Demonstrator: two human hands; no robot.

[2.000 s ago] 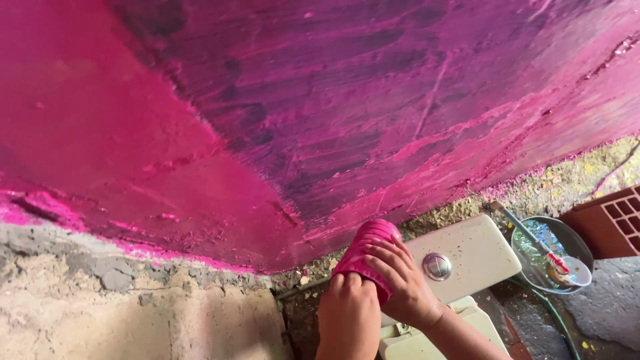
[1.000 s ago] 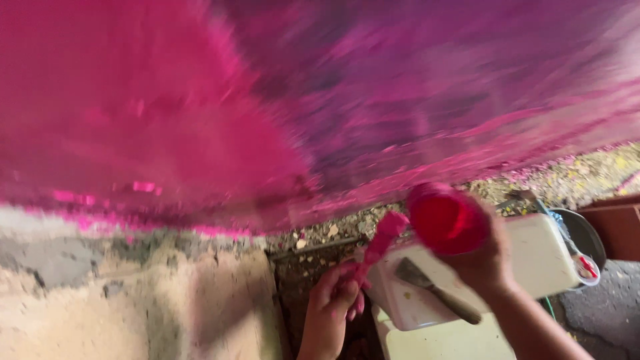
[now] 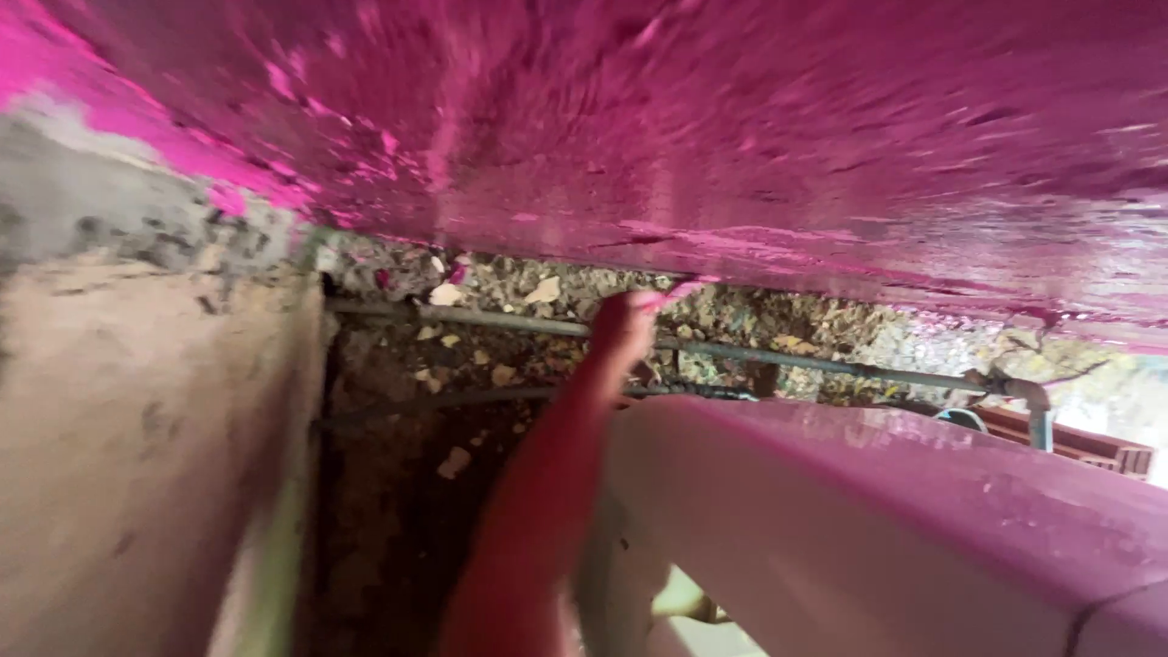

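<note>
My left hand (image 3: pixel 630 319), blurred, reaches up from the bottom of the view to the foot of the pink-painted wall (image 3: pixel 776 155). It is closed on a paintbrush (image 3: pixel 684 290) covered in pink paint, whose tip is at the wall's lower edge. The fingers are too blurred to tell apart. Neither my right hand nor the pink paint container shows in this frame.
A grey pipe (image 3: pixel 785 356) runs below the hand over rubble and paint flakes, with an elbow at the right. A white toilet tank (image 3: pixel 821 511) fills the lower right. A bare plastered wall (image 3: pixel 146 411) stands left; a red hollow brick (image 3: pixel 1077 443) lies beyond.
My left hand has moved with the brush to the wall's lower edge. My right hand and the paint container, seen a second ago, have left the view. The view has shifted nearer the corner.
</note>
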